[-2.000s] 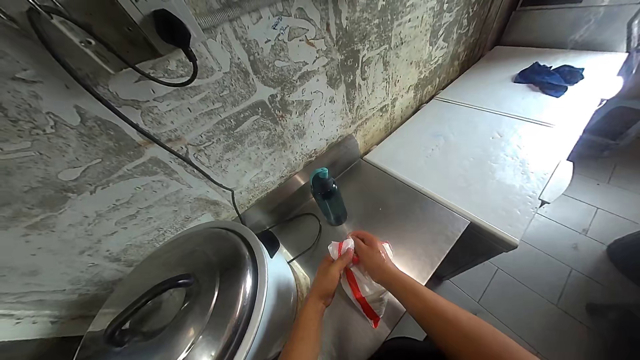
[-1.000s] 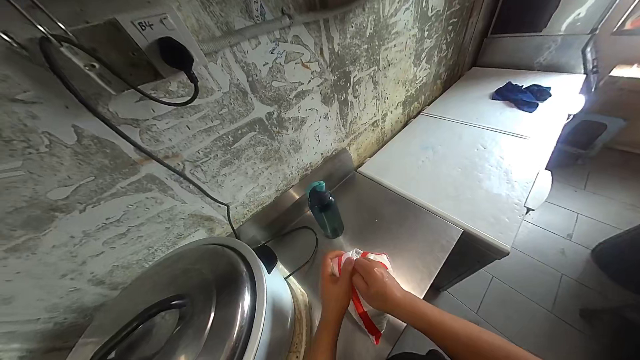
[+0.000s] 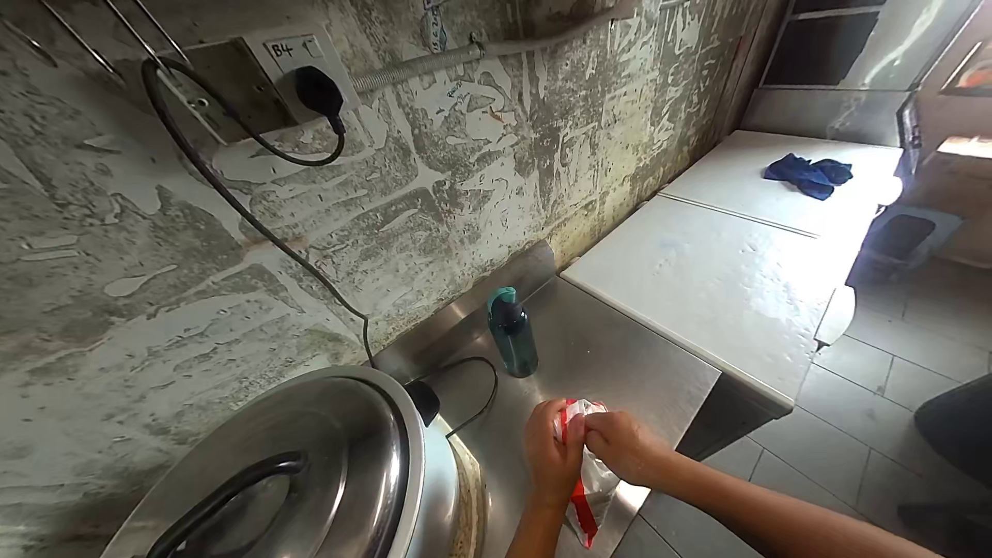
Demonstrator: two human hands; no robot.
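Observation:
A white and red plastic bag (image 3: 595, 482) hangs from both my hands above the front part of the stainless steel counter (image 3: 612, 341). My left hand (image 3: 554, 449) grips the gathered top of the bag from the left. Close against it, my right hand (image 3: 626, 446) pinches the same gathered part from the right. What the bag holds cannot be seen. Behind my hands, a dark teal plastic water bottle (image 3: 513, 337) with a lighter teal cap stands upright on the counter.
A large round cooker with a steel lid (image 3: 333, 465) stands at the lower left, its black cable near the bottle. A plug (image 3: 318, 91) sits in the wall socket. To the right are a white chest freezer (image 3: 713, 271) and a blue cloth (image 3: 810, 175) on a white lid.
Both hands stay at the top of the bag throughout, with small shifts of the fingers. The bottle has not moved.

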